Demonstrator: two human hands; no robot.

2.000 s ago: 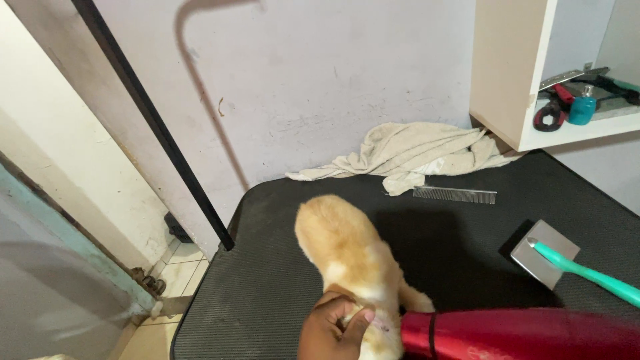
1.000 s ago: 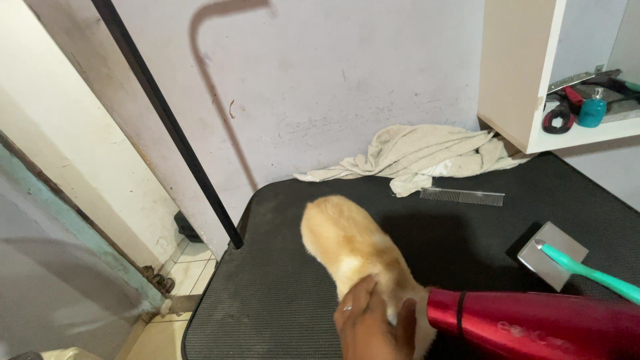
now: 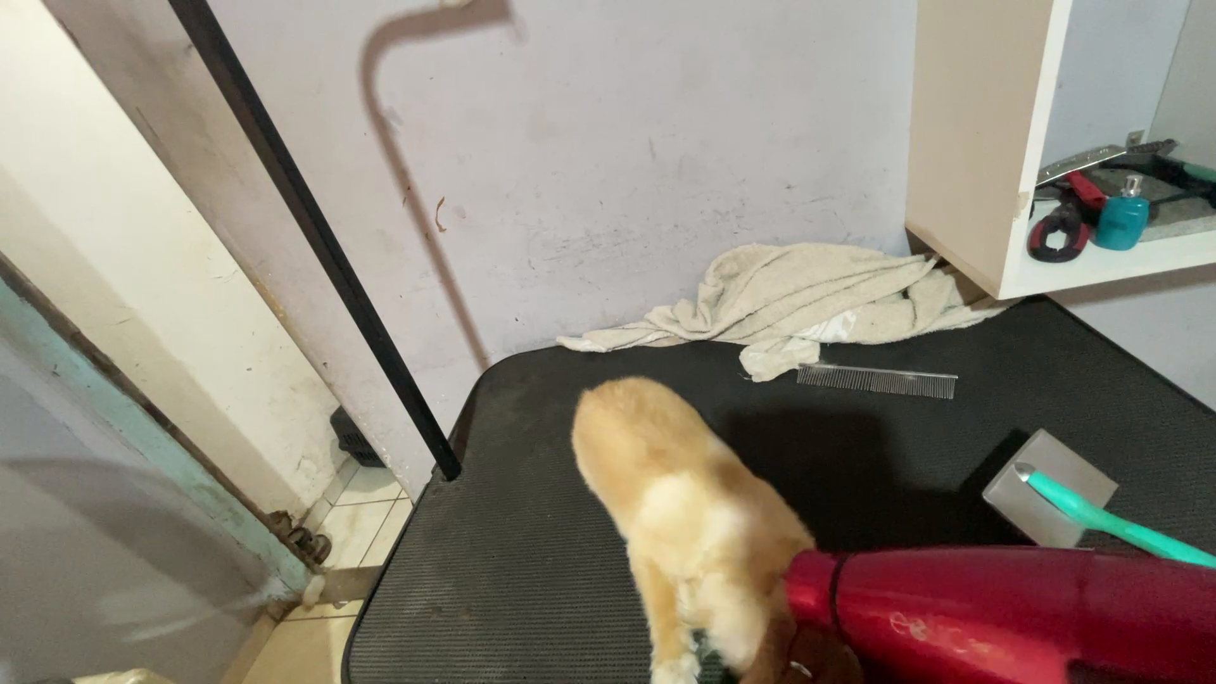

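A small tan-and-white furry animal (image 3: 684,484), likely a puppy, stands on a black ribbed grooming table (image 3: 475,579), its head hidden or out of view. My left hand (image 3: 812,655), wearing a ring, is at the bottom edge beside the animal's lower body, partly behind the dryer; its grip is unclear. The nozzle of a red hair dryer (image 3: 969,598) comes in from the right, against or very near the animal's side. My right hand is out of view, so what it holds does not show.
A beige towel (image 3: 807,294) lies along the wall, with a metal comb (image 3: 879,381) before it. A slicker brush (image 3: 1054,484) with a teal handle rests at the right. A black post (image 3: 323,247) rises at the left corner. The white shelf (image 3: 1111,271) holds a teal bottle (image 3: 1123,217) and tools.
My left hand has moved from the animal's back down and right, partly behind the dryer nozzle. The animal's legs now show more at the bottom.
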